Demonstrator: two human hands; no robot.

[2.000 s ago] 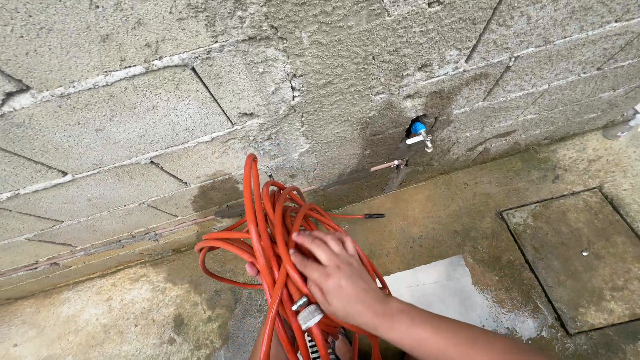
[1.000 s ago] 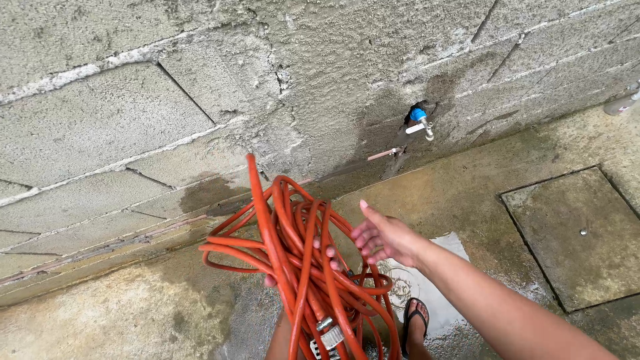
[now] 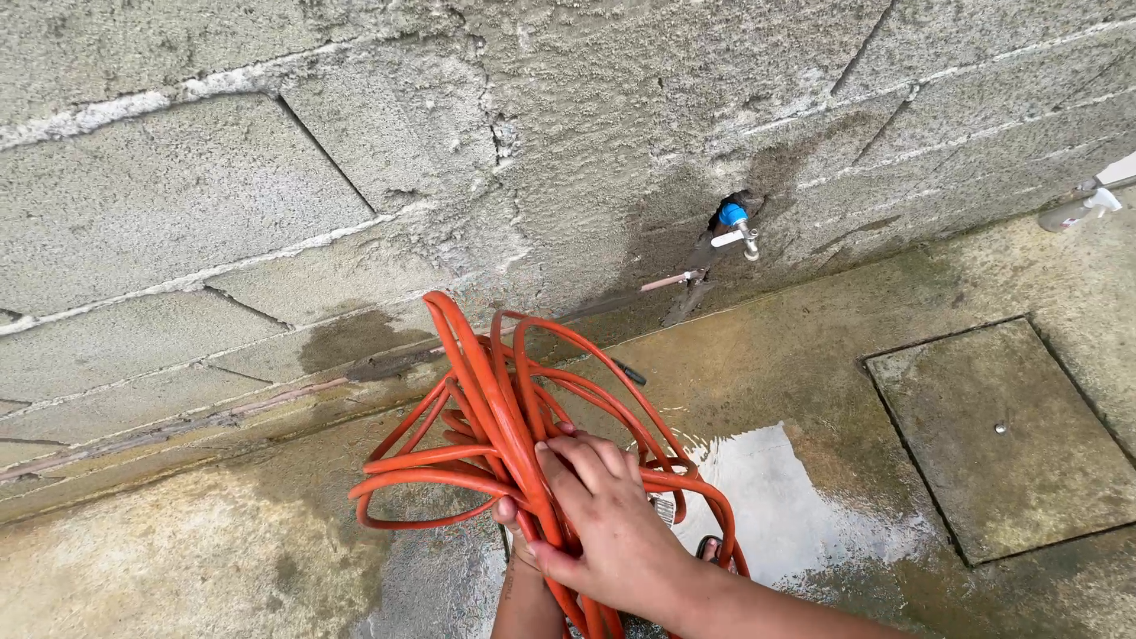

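A loosely coiled orange hose fills the lower middle of the view. My left hand grips the bundle from underneath, with most of its fingers hidden behind the loops. Over the top of the same bundle, my right hand is closed around several strands. A black hose end sticks out beyond the loops on the right. Just right of my right hand, a metal fitting shows partly between the strands.
A tap with a white lever and blue fitting projects from the concrete block wall. Below it is a short pipe. A square floor cover lies right of a puddle. A spray bottle stands by the wall.
My right hand was off the hose with its fingers apart one second ago; now it grips the bundle. The hose loops have shifted, and my left hand still holds them from below.
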